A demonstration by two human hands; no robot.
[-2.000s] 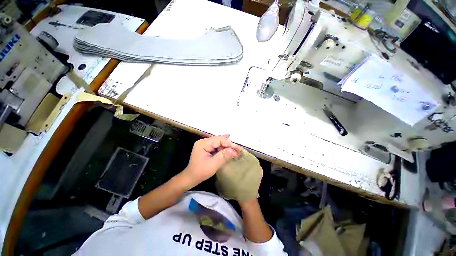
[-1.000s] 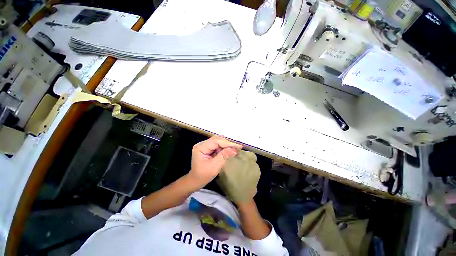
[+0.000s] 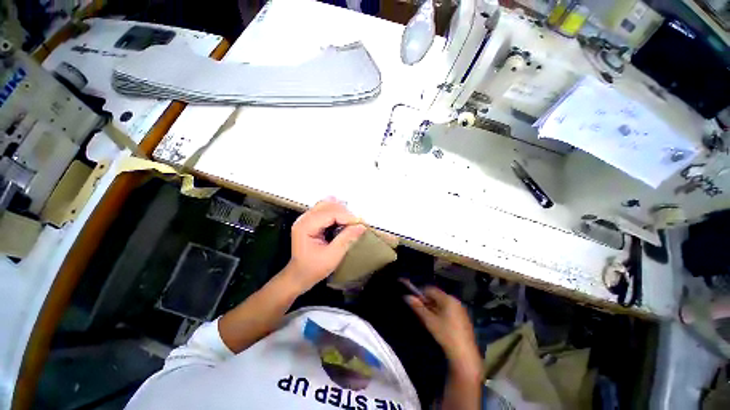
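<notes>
My left hand pinches a khaki cloth piece between thumb and fingers at the table's front edge. The cloth hangs below the fingertips, over my lap. My right hand is apart from the cloth, lower and to the right, below the table edge. It is slightly blurred; a small thin thing may be at its fingertips, but I cannot tell what it is.
Pale grey curved pieces lie stacked on the white table. The sewing machine stands right, with papers and a black-handled tool. Khaki pieces lie at lower right. Another machine is left.
My right hand has come out of the khaki cloth and moved down and right. The cloth now hangs folded and smaller from my left hand, which has shifted slightly left.
</notes>
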